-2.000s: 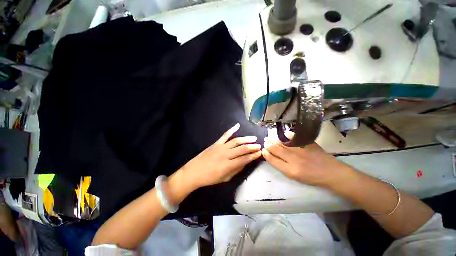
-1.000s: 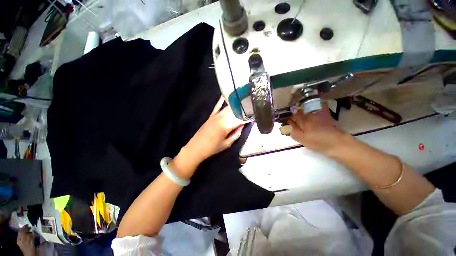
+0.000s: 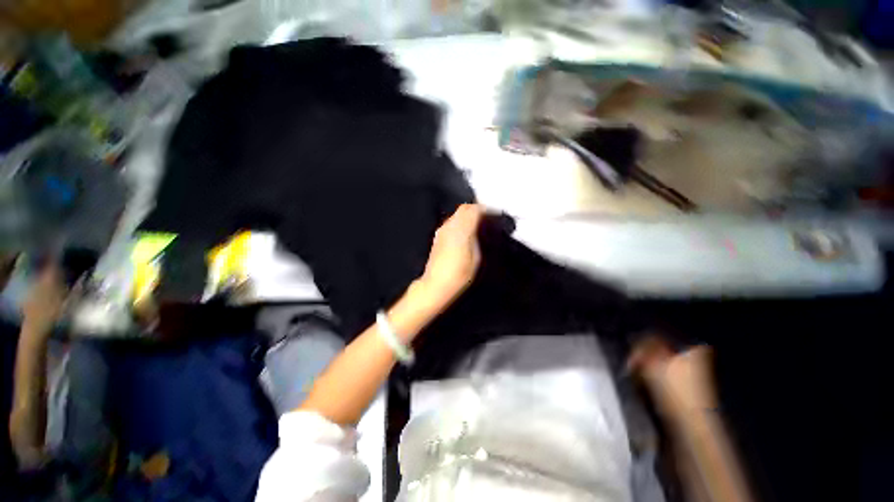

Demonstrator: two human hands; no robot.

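A large black fabric panel [image 3: 333,147] lies on the white table at the left and stretches right over the table edge and above my lap. My left hand [image 3: 459,250] is closed on the black fabric near the table's front edge. My right hand [image 3: 676,373] is low at the right, blurred, at the fabric's right end; its fingers are not clear. The sewing machine [image 3: 520,108] is blurred at the upper right, its needle area not clear.
A dark slim tool [image 3: 662,188] and a small black piece [image 3: 613,147] lie on the machine bed. Yellow and white scraps [image 3: 230,257] lie under the fabric at the left. Another person's arm [image 3: 34,343] and dark blue clothing [image 3: 191,412] show at the lower left.
The view has swung. My right hand has left the needle area and moved down right to the lap. My left hand has moved from the needle with the fabric, now stretched rightward.
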